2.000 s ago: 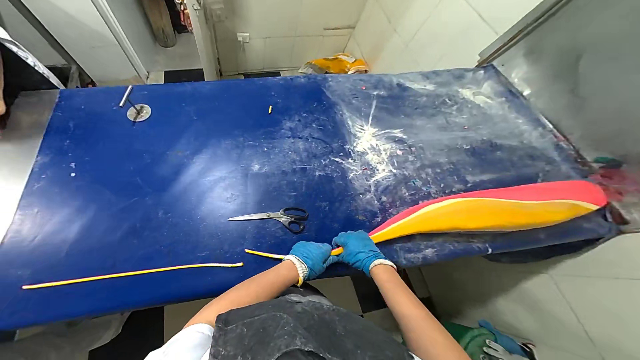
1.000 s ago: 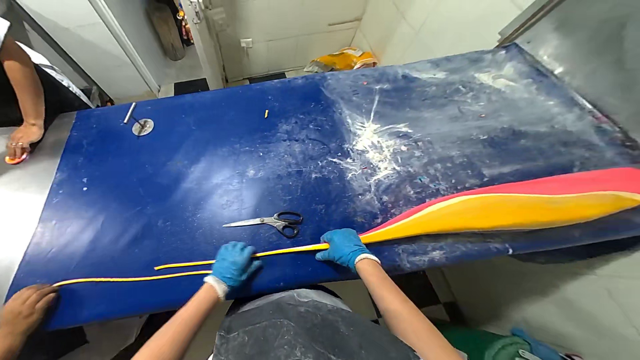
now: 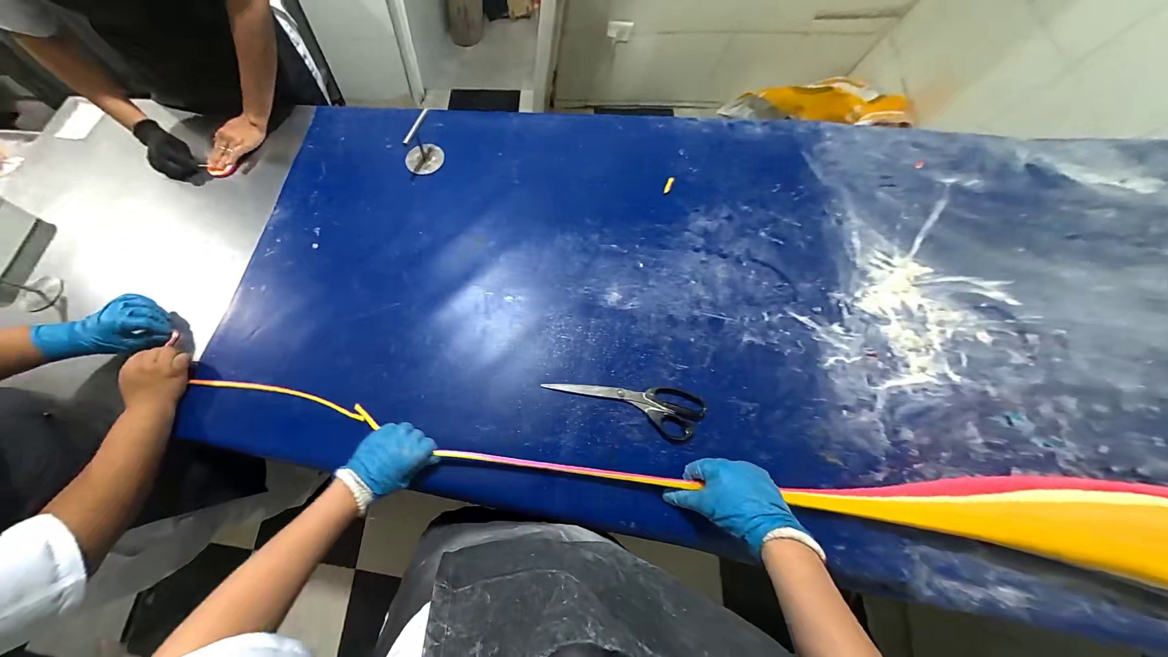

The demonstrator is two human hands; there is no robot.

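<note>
A thick red, cream and yellow mass of pulled candy (image 3: 1022, 516), or something like it, lies along the near right edge of the blue table. It tapers leftward into a thin pink and yellow strand (image 3: 557, 467). My right hand (image 3: 737, 502), in a blue glove, grips the strand where it narrows. My left hand (image 3: 392, 459), also gloved in blue, closes on the strand farther left, near the table's front edge. Another thin strand (image 3: 274, 389) runs from beside my left hand to a co-worker's bare hand (image 3: 155, 372). Scissors with black handles (image 3: 639, 399) lie partly spread beyond my hands.
A metal disc with a rod (image 3: 425, 159) stands near the far left edge. A small yellow piece (image 3: 669, 185) and a patch of white residue (image 3: 908, 315) mark the blue surface (image 3: 511, 228). Co-workers' hands are over the steel table (image 3: 119, 233) at left.
My left hand has moved left along the strand, away from my right hand, and the stretch between them is longer. Co-workers' hands have come into view at left.
</note>
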